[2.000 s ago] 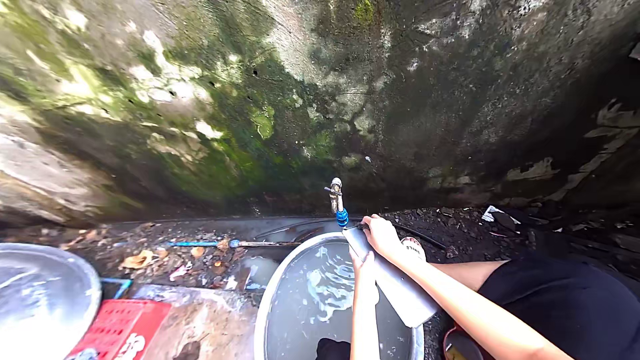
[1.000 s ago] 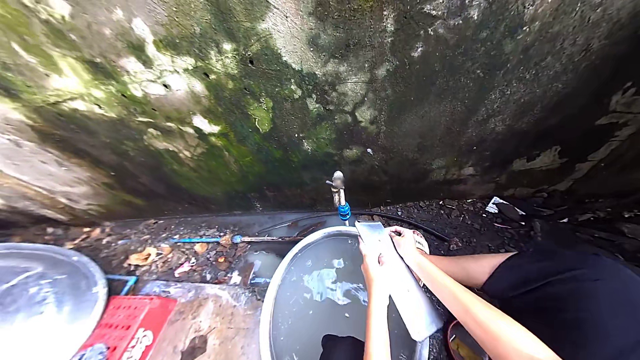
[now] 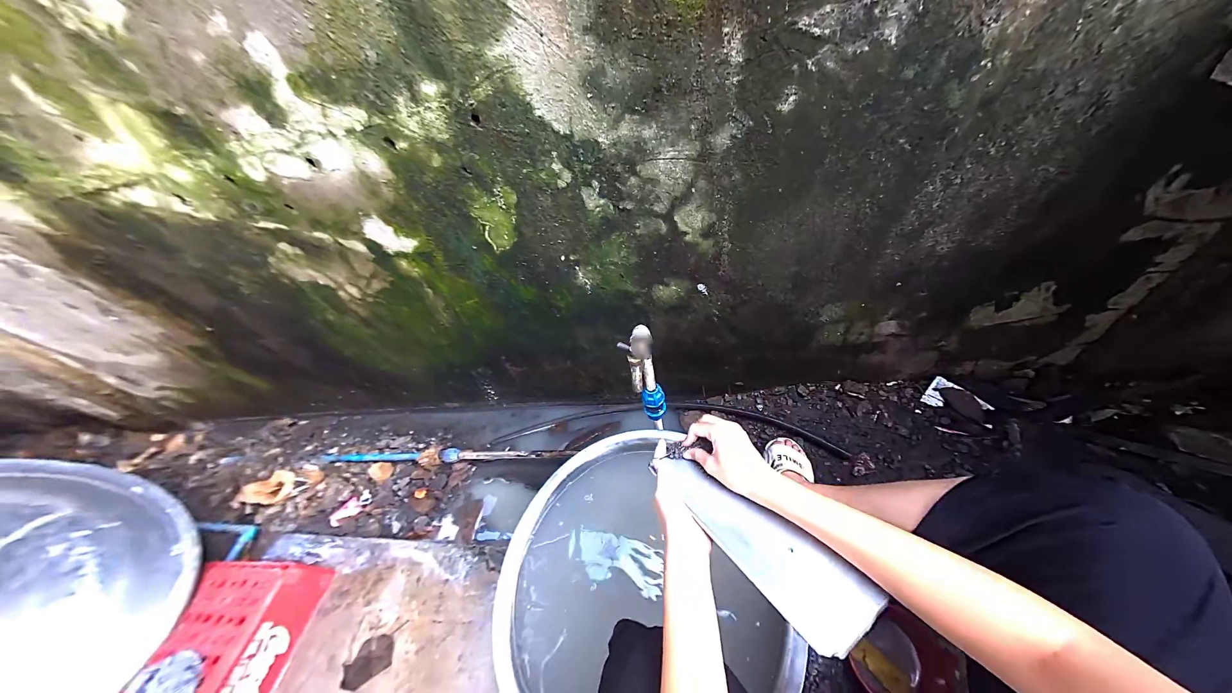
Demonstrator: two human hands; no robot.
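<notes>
A long silvery-grey sheet-like piece (image 3: 780, 558), its exact kind unclear, slants over the right side of a round metal basin (image 3: 525, 549) of cloudy water. At its upper end, my left hand (image 3: 674, 491) grips it from the left, with the fingers partly hidden. My right hand (image 3: 727, 452) pinches the same end, where a small dark crumpled bit shows at the fingertips. Just behind the basin's rim stands a metal tap (image 3: 641, 345) with a blue fitting (image 3: 654, 402).
A second metal basin (image 3: 188, 520) and a red plastic crate (image 3: 265, 587) lie at the left. A mossy concrete wall (image 3: 597, 192) rises behind. A black hose (image 3: 789, 425) runs along the ground, near a sandaled foot (image 3: 789, 460). A bowl (image 3: 890, 654) sits at lower right.
The upper end of the grey piece showed flat and pale a second ago; now it is turned narrower, with a dark bit at my right fingertips. Both hands remain at that end.
</notes>
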